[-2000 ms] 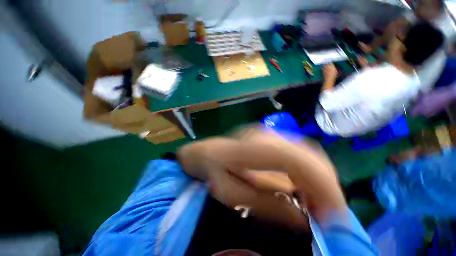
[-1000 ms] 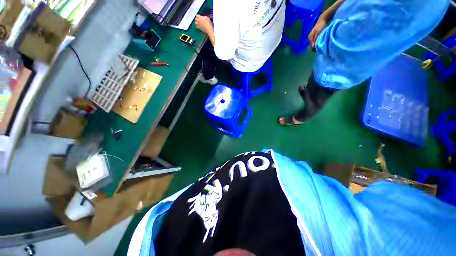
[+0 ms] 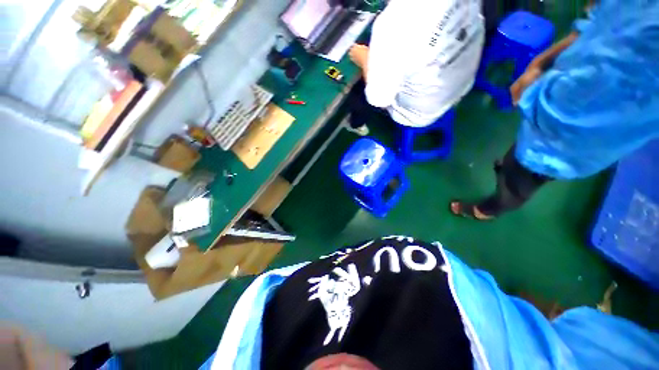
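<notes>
A blurred, skin-coloured shape, seemingly my left hand (image 3: 25, 352), is cut off at the bottom left corner, beside a dark band and a bit of blue sleeve; its fingers cannot be made out. My right hand is out of view. On the green bench (image 3: 227, 195) ahead lie a tan board (image 3: 264, 135) with tiny parts, a white gridded tray (image 3: 240, 119), a red-handled tool (image 3: 296, 102), a yellow-black meter (image 3: 334, 73) and a small black item (image 3: 230, 176). A white box in clear plastic (image 3: 191, 215) is at the near end.
A person in white (image 3: 426, 61) sits at an open laptop (image 3: 336, 36). A person in blue (image 3: 592, 94) stands at the right. Blue stools (image 3: 372, 170) and a large blue crate (image 3: 632, 217) stand on the floor. An open cardboard box (image 3: 217, 267) lies by the bench end.
The view has turned; since one second ago the bench has shifted right in the picture. My crossed bare forearms, seen two seconds ago, are gone from the middle. A skin-coloured shape appears bottom left.
</notes>
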